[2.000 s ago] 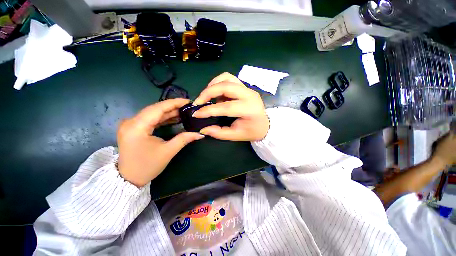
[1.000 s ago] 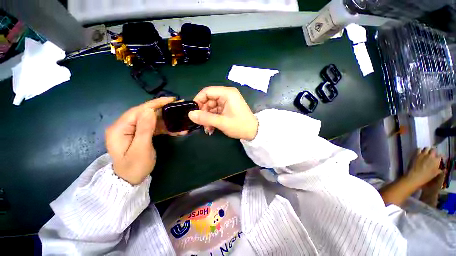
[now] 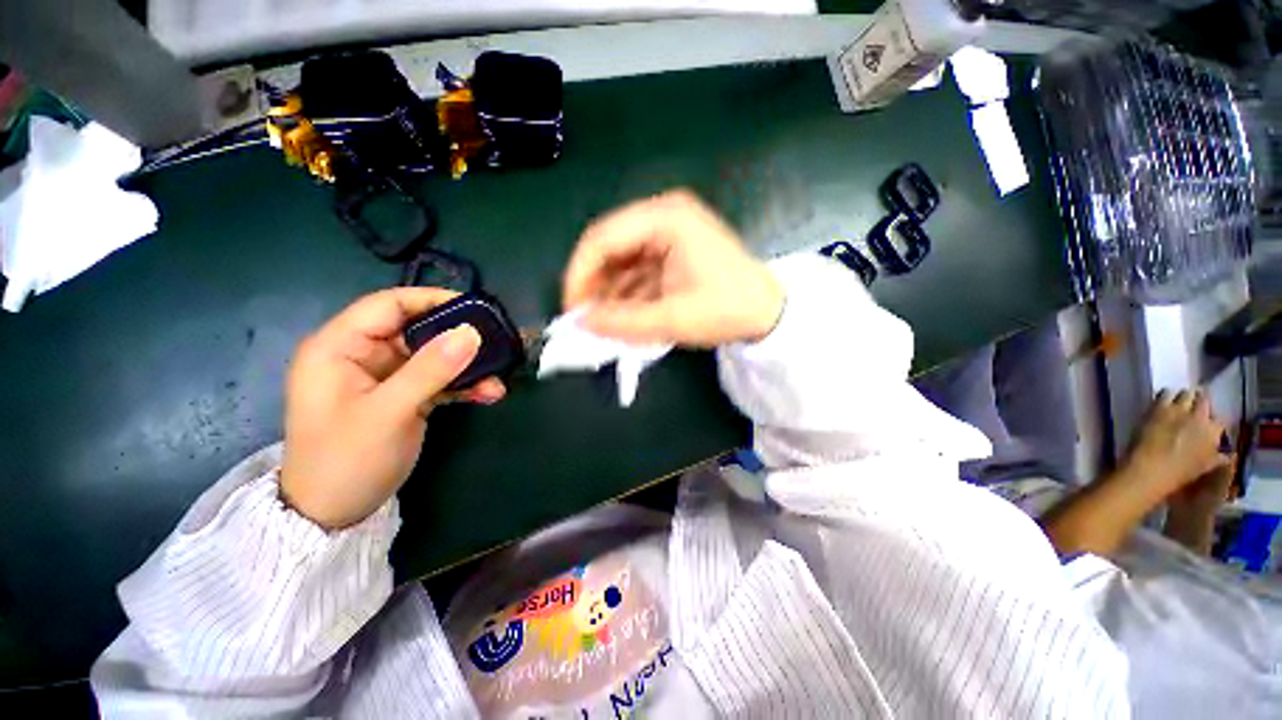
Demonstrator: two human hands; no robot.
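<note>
My left hand (image 3: pixel 368 401) holds a black rounded-square screen-and-frame unit (image 3: pixel 485 346) above the bench, thumb on its face, glossy side partly covered. My right hand (image 3: pixel 672 274) is just to the right of the unit, slightly blurred, and pinches a white wiping cloth (image 3: pixel 602 355) that hangs below the fingers. The cloth and the unit look apart. Two empty black frames (image 3: pixel 385 221) lie on the mat beyond my left hand, the nearer one (image 3: pixel 442 270) partly hidden by the unit and fingers.
Two display module stacks (image 3: pixel 519 110) with orange-gold tails stand at the far edge. Several black frames (image 3: pixel 897 243) lie right. A crumpled white wipe (image 3: pixel 70 206) lies far left. A bottle (image 3: pixel 891 56), white strips (image 3: pixel 1000 146) and clear trays (image 3: pixel 1156 169) are at right, near another person's hands.
My right hand has let go of the unit and picked up the white cloth from the mat. My left hand keeps the unit, now tilted. The whole view has shifted slightly.
</note>
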